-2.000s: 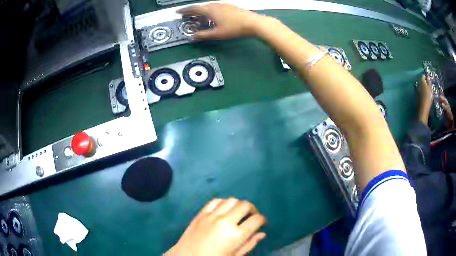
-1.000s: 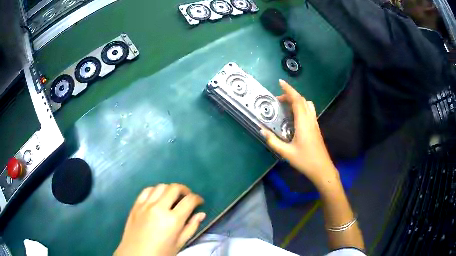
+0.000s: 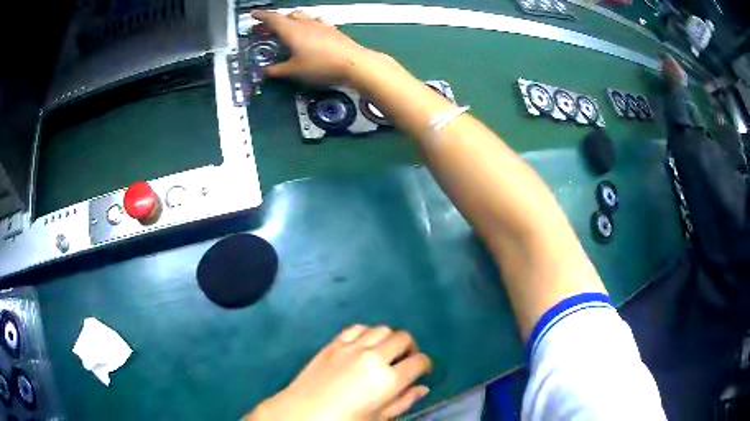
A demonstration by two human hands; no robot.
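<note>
My right hand [image 3: 311, 51] is at the machine's right edge, fingers and thumb across a silver fixture plate [image 3: 265, 53] with a ring-marked seat. The machine frame and my hand hide part of the plate. My left hand [image 3: 354, 377] lies loosely curled over the near bench, thumb apart, with nothing visible in it. A loaded fixture [image 3: 310, 127] with black round parts [image 3: 332, 110] sits just beyond the bench mat; my right forearm covers part of it.
The grey machine [image 3: 238, 164] has a red stop button [image 3: 141, 201]. A black disc [image 3: 238, 270], white scrap [image 3: 103, 349] and blister tray [image 3: 41, 362] lie left. Right are another loaded fixture [image 3: 564, 104], a black pad [image 3: 599, 152], two rounds [image 3: 604, 224] and a person's sleeve [image 3: 699, 164].
My right hand has moved from the plate stack at the bench's right to the machine's edge. The stack no longer shows. The view has swung, and my left hand remains near the front.
</note>
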